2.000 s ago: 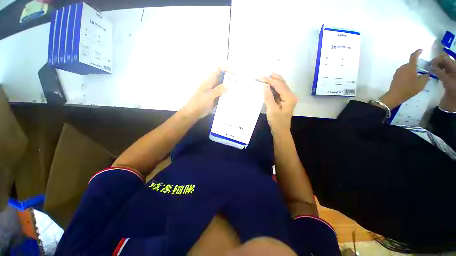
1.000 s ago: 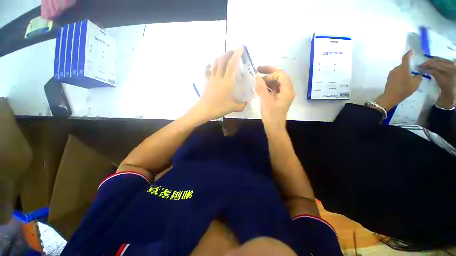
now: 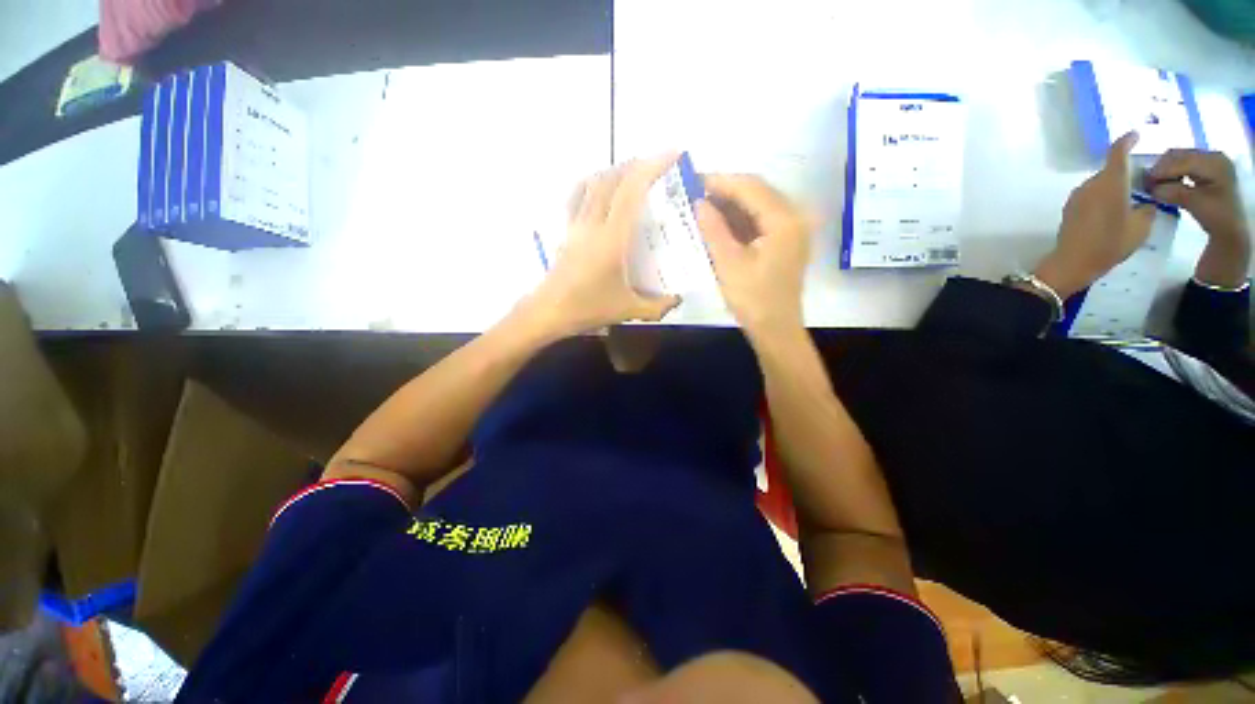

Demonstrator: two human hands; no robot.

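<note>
A white retail box with blue edges [image 3: 674, 234] is held tilted over the white table in front of me. My left hand [image 3: 602, 255] grips it from the left, with fingers over its far side and the thumb near its lower end. My right hand [image 3: 757, 248] is at the box's right edge, fingers bent against it and slightly blurred. The inside of the box is hidden. A thin blue edge of something flat [image 3: 541, 250] shows on the table left of my left hand.
A row of several upright retail boxes [image 3: 227, 158] stands at left, beside a dark smartphone [image 3: 149, 279]. Another retail box [image 3: 904, 179] lies right of my hands. A co-worker's hands [image 3: 1101, 227] work at far right. Brown cardboard [image 3: 213, 509] is below left; pink cloth [image 3: 138, 25] is rear left.
The held box has gone from lying flat over the table edge to tilted above the table. My left hand has shifted around it. At right, the co-worker's blue-edged box now lies behind their hands.
</note>
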